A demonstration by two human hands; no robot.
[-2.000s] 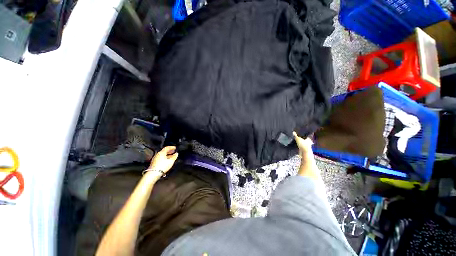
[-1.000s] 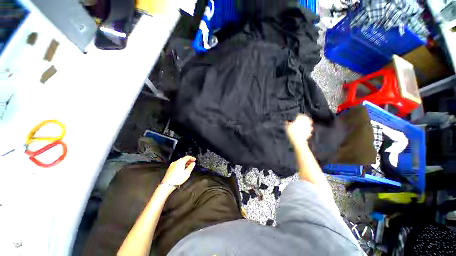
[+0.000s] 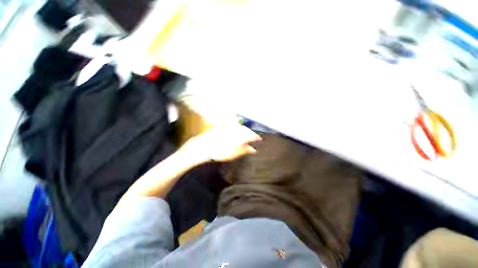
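Observation:
The view is blurred. My left hand (image 3: 230,142) is over my lap beside the front edge of the white table (image 3: 325,89). Its fingers point right, slightly apart, with nothing seen in them. My right hand is not in view. A large black garment heap (image 3: 105,136) hangs at the left, apart from my left hand. Scissors (image 3: 432,137) with one red and one yellow handle loop lie on the table at the right.
Brown cloth (image 3: 299,178) covers my lap under the table edge. A blue crate (image 3: 42,230) is at the lower left. White cloth pieces (image 3: 105,55) lie on the black heap. Blurred metal parts (image 3: 395,47) are at the upper right. A beige rounded shape (image 3: 445,251) is at the lower right.
The view has swung from the floor, crates and red stool to the table. The large black garment is gone from view. My right hand has left the picture; my left is now by the table edge.

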